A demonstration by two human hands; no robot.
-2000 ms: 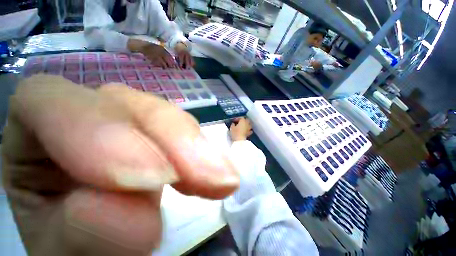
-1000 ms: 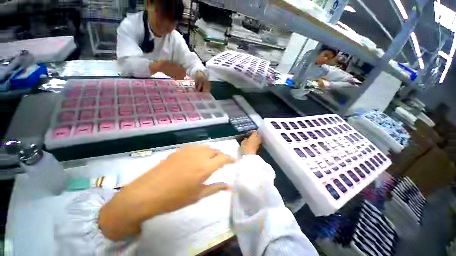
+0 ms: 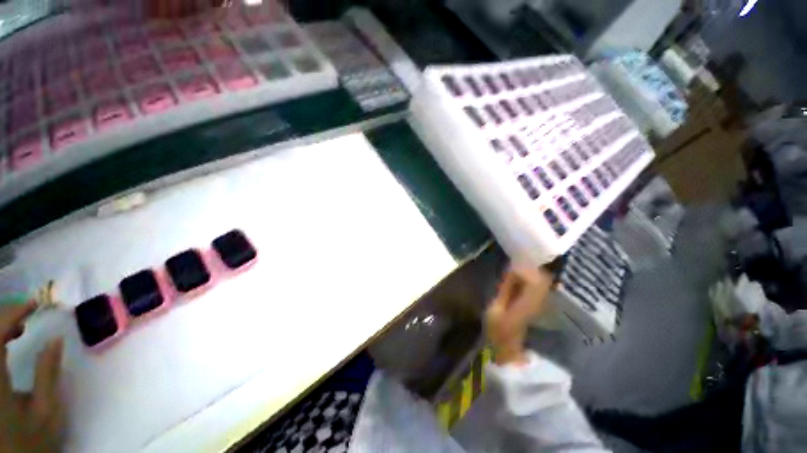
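A short row of several watch bodies (image 3: 188, 270) with black screens and pink rims lies on the white work sheet (image 3: 345, 239). My left hand (image 3: 31, 389) is cut off by the left edge and blurred. Its fingers are on both sides of a pale object (image 3: 29, 347) with a tan tip beside it; I cannot tell if they grip it. My right hand (image 3: 516, 305) is blurred, off the sheet, at the near corner of the white watch tray (image 3: 495, 208), which holds dark screens. Whether it grips the tray is unclear.
A large tray of pink pieces (image 3: 142, 115) spans the far left. A grey gridded tray (image 3: 367, 75) lies between the two trays. A small white piece (image 3: 121, 203) is at the sheet's far edge. Striped trays (image 3: 591, 274) stand below right.
The view has tilted down and right. My left hand has moved off the sheet's middle to its left side, and the watch row shows. My right hand has moved from the tray's far-left corner to its near corner.
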